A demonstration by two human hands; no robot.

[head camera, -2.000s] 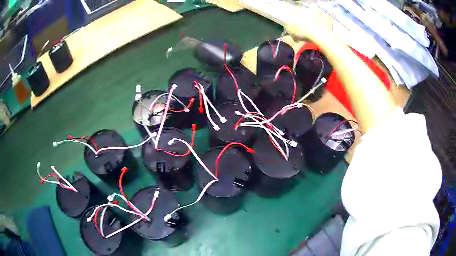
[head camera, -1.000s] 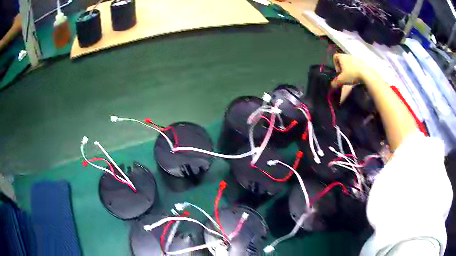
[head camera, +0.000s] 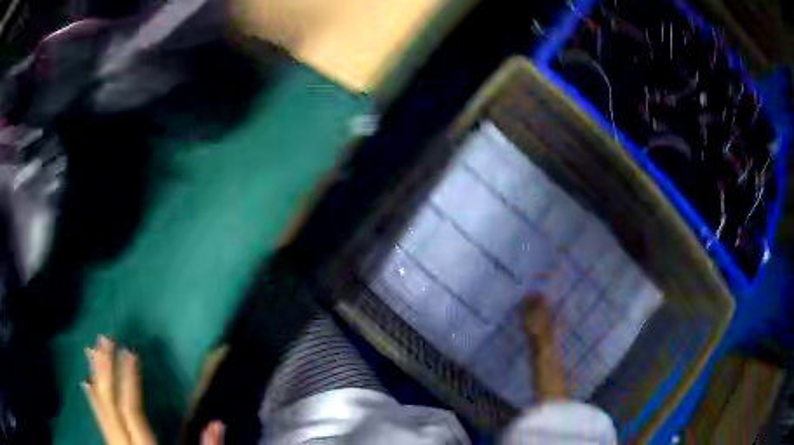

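Note:
The frame is blurred. A large beige-grey crate (head camera: 522,71) lies at the centre right. Inside it is a white divider sheet (head camera: 487,226) with a grid of squares. My right hand (head camera: 540,322), in a white sleeve, reaches over the lower part of the sheet. Its fingers are too blurred to show whether they touch or hold anything. My left hand (head camera: 115,382) is at the bottom left over the green bench, cut off by the lower edge, with its fingers apart and nothing visible in it.
A blue bin (head camera: 631,149) full of dark parts with thin wires stands beyond the crate at the upper right. The green bench top (head camera: 218,182) runs along the left, with a tan board (head camera: 348,39) at its far end. A striped surface (head camera: 322,369) shows below the crate.
The view has swung from the black cylinders with red and white wires on the bench to the crate. My right hand has left the cylinders and is over the divider sheet. My left hand has appeared.

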